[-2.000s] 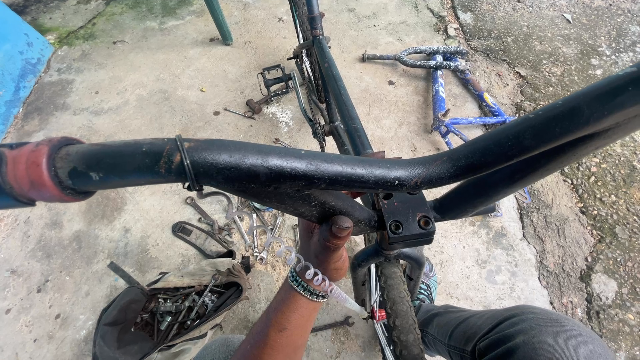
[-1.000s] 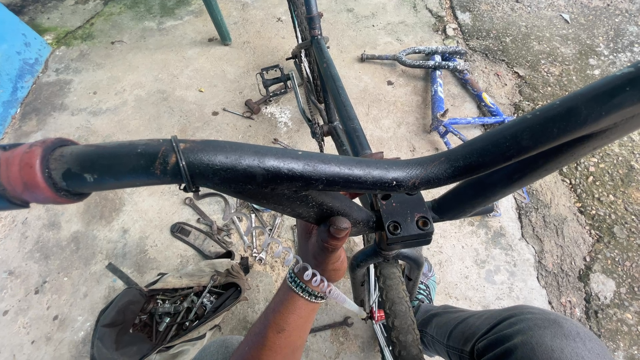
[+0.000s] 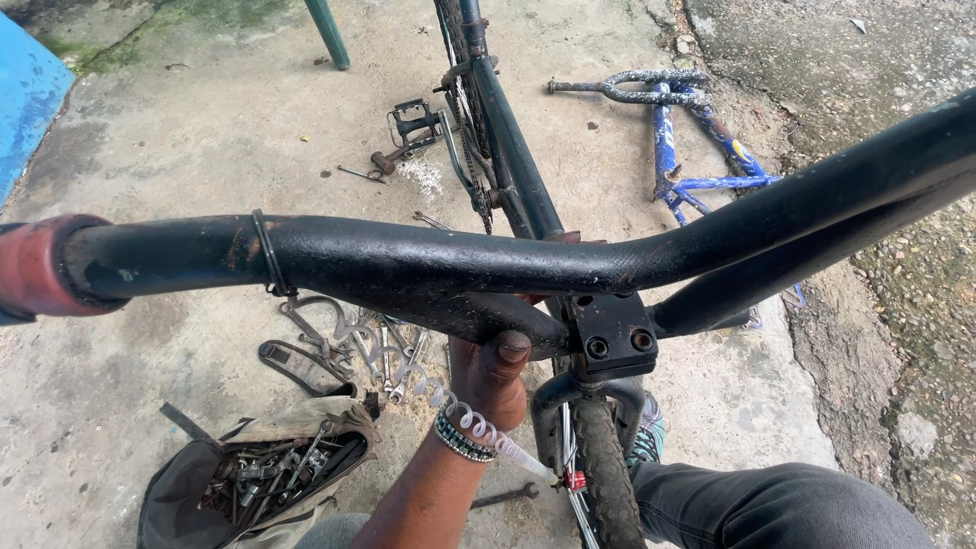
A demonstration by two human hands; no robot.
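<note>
A black bicycle handlebar (image 3: 457, 255) with a lower cross tube spans the view, clamped in a black bolted stem (image 3: 614, 335). My left hand (image 3: 492, 381), wearing a beaded bracelet, grips the lower tube left of the stem. Its thumb shows against the tube, while its fingers are hidden underneath. A clear coiled plastic tube (image 3: 465, 418) passes over the wrist toward a red piece (image 3: 576, 480) by white cables beside the front tyre (image 3: 606, 473). A black tie (image 3: 268, 252) circles the bar near the red grip (image 3: 57, 263). My right hand is not in view.
An open bag (image 3: 171, 488) of metal tools lies lower left, near loose wrenches (image 3: 387, 362) on the concrete. A hammer (image 3: 385, 162) rests by the pedal (image 3: 414, 122). A blue bicycle frame (image 3: 665, 137) and a speckled fork (image 3: 629, 85) lie upper right. One wrench (image 3: 507, 496) lies by my forearm.
</note>
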